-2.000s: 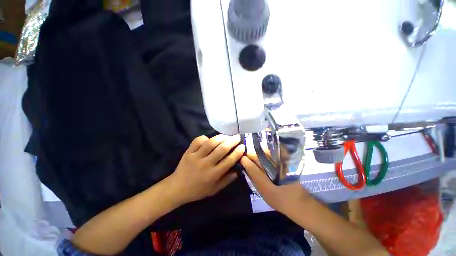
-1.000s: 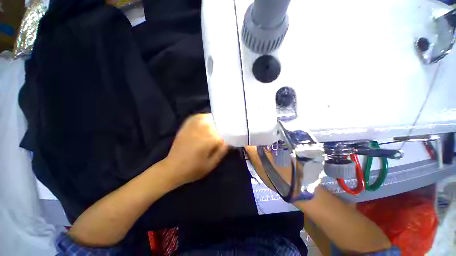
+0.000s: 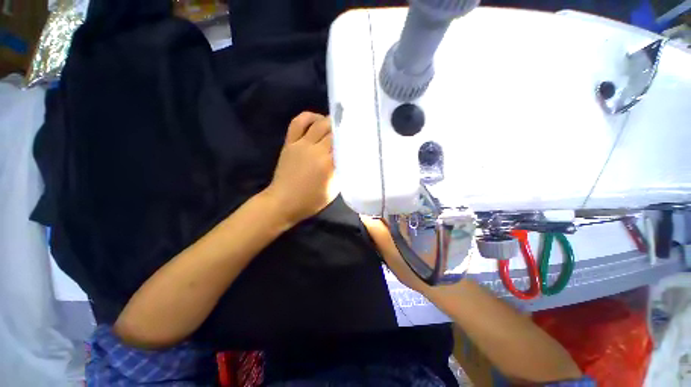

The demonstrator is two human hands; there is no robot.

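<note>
A large black fabric piece point(image 3: 151, 159) covers the left of the table and runs under the head of the white sewing machine point(image 3: 500, 113). My left hand point(image 3: 307, 162) lies on the fabric at the left side of the machine head, its fingers bent and partly hidden behind the head. My right hand point(image 3: 379, 233) reaches under the front of the head, behind the shiny curved metal part point(image 3: 447, 249); its fingertips are hidden. The needle area is mostly hidden, so what each hand's fingers hold cannot be told.
Scissors with red and green handles point(image 3: 555, 264) lie right of the needle area. A printed ruler runs along the grey table edge point(image 3: 591, 272). A red plastic bag point(image 3: 606, 332) is below at right. White cloth point(image 3: 26, 227) hangs at far left.
My left hand has moved up and away along the machine head's left side. My right hand stays under the front of the head. The view has shifted, showing more of the machine's top.
</note>
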